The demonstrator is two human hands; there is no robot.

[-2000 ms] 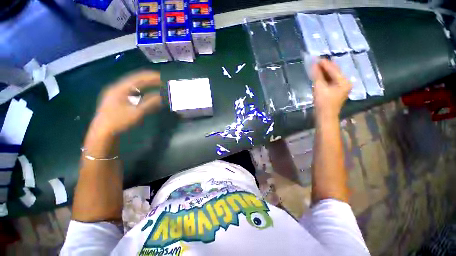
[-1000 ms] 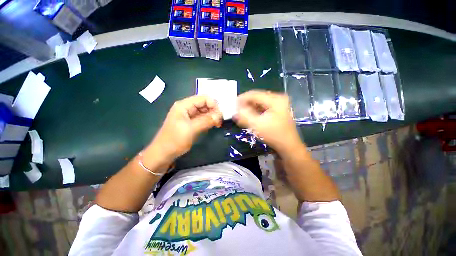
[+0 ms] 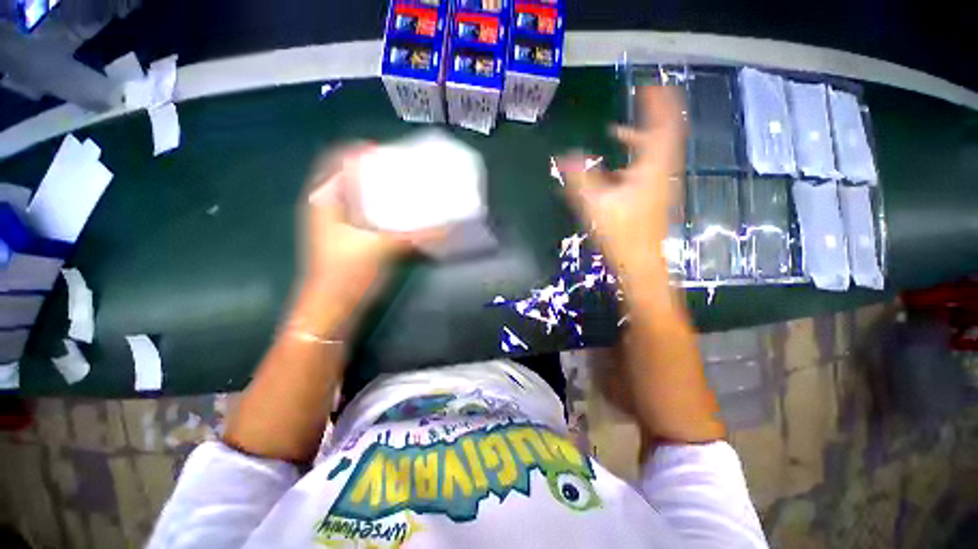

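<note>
My left hand (image 3: 349, 220) is shut on a white-topped carton (image 3: 421, 184), held a little above the green bench in front of me; both are blurred. My right hand (image 3: 633, 177) is open, blurred, with its fingers spread over the left edge of the clear tray. The tray (image 3: 768, 220) has two rows of pockets. Several frosted bagged products (image 3: 821, 231) lie in its right pockets, and pockets on its left side hold none. I cannot tell whether the carton is fully closed.
Filled blue cartons (image 3: 473, 70) stand upright at the back of the green bench (image 3: 247, 290). Blue and white scraps (image 3: 552, 300) lie between my hands and the front edge. White card pieces (image 3: 145, 361) and blue cartons lie at the left. A red stool (image 3: 944, 311) shows at the right.
Both hands were together at the carton. My left hand has now raised it and moved left, and my right hand has opened and moved right and up. The loose white card left of the carton no longer shows.
</note>
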